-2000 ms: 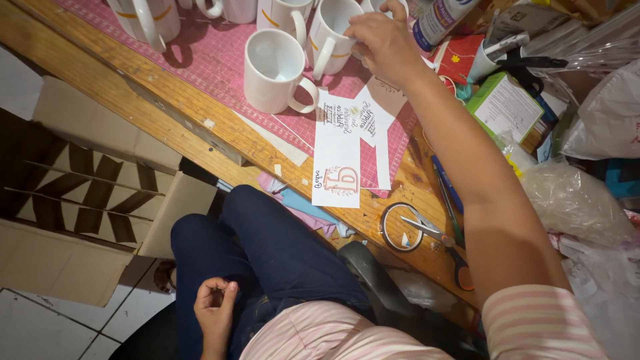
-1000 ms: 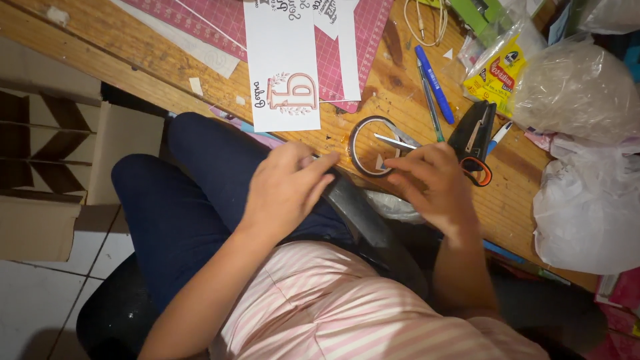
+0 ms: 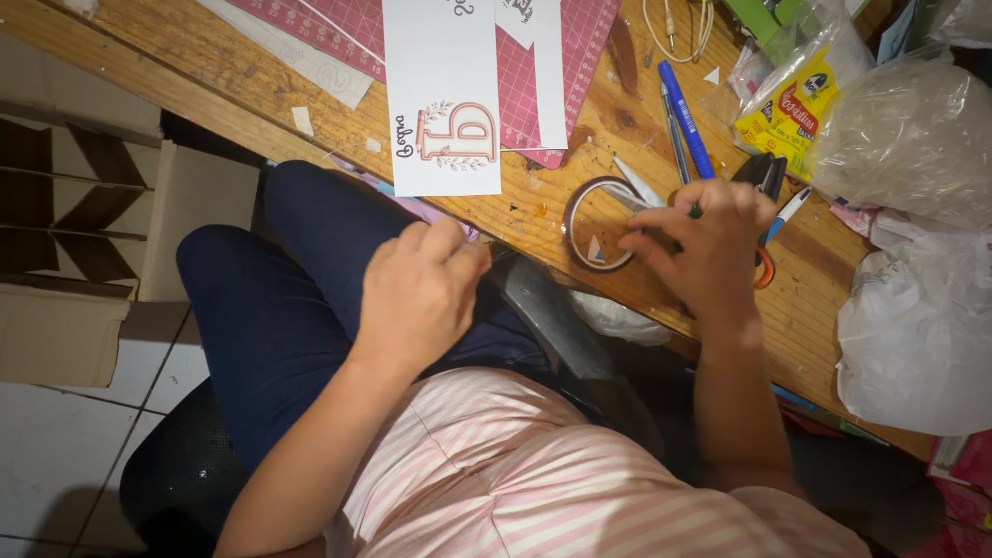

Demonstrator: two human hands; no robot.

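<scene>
My left hand (image 3: 422,291) is above my lap, back up, with its fingers curled; whatever its fingertips may hold is hidden. Over the table, my right hand (image 3: 709,244) is at the scissors (image 3: 639,186), its thumb and forefinger apart at the tips. The hand covers the middle of the scissors, so its grip cannot be made out. The blades point away over a roll of tape (image 3: 572,225), and an orange handle loop shows beside the wrist. Left of the roll lies a printed white paper strip (image 3: 442,70), partly on a pink cutting mat (image 3: 577,70).
A blue pen (image 3: 686,116), a black stapler-like tool (image 3: 769,174) and a cable (image 3: 682,46) lie beyond my right hand. Plastic bags (image 3: 918,333) stand at the right. A chair armrest (image 3: 554,318) is near the table edge. A divided cardboard box (image 3: 198,225) stands at left.
My right hand was at the white mugs two seconds ago and is now at the scissors. My left hand has risen from my lap. The scissor blades have shifted against the tape roll. The view has moved.
</scene>
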